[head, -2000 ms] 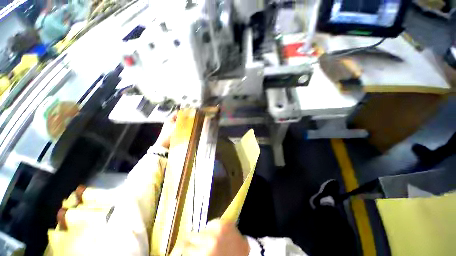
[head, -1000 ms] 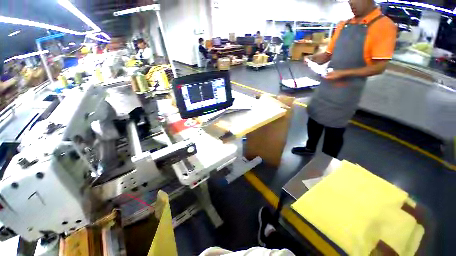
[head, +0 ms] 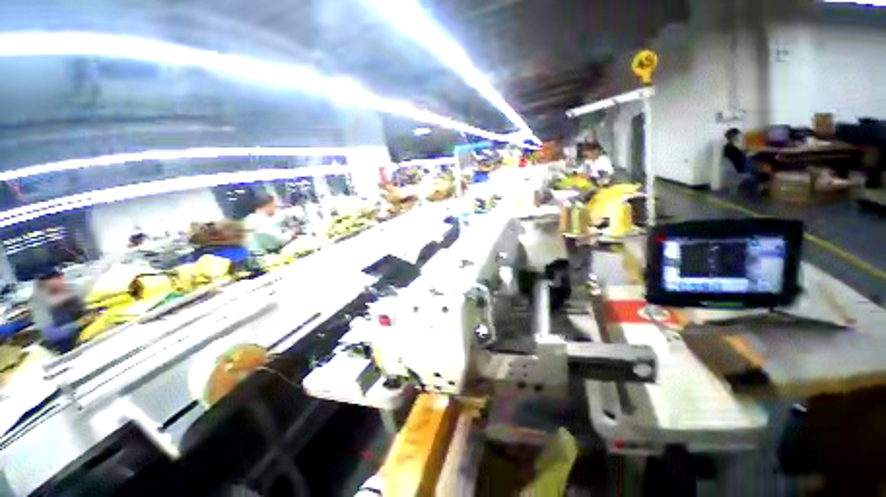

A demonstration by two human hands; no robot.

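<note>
The amber-yellow guide plate (head: 420, 442) runs from the bottom edge up to the white sewing machine head (head: 427, 335). A piece of yellow fabric (head: 554, 468) shows at the bottom edge, right of the guide. A small pale patch lies at the guide's lower left, too blurred to tell if it is part of a hand. Neither of my hands can be made out; the lower ends of the guide and fabric are cut off by the frame.
A control screen (head: 724, 264) stands on the right, above a white table with a red patch. Yellow thread cones (head: 575, 218) stand behind the machine. A round fan (head: 233, 371) is on the left table. Several people sit along the far left tables; another person (head: 738, 160) sits far right.
The view has swung left and up from the standing person and the right-hand yellow pile, which are now out of view. The left tables and ceiling lights show more. The guide remains at the machine head.
</note>
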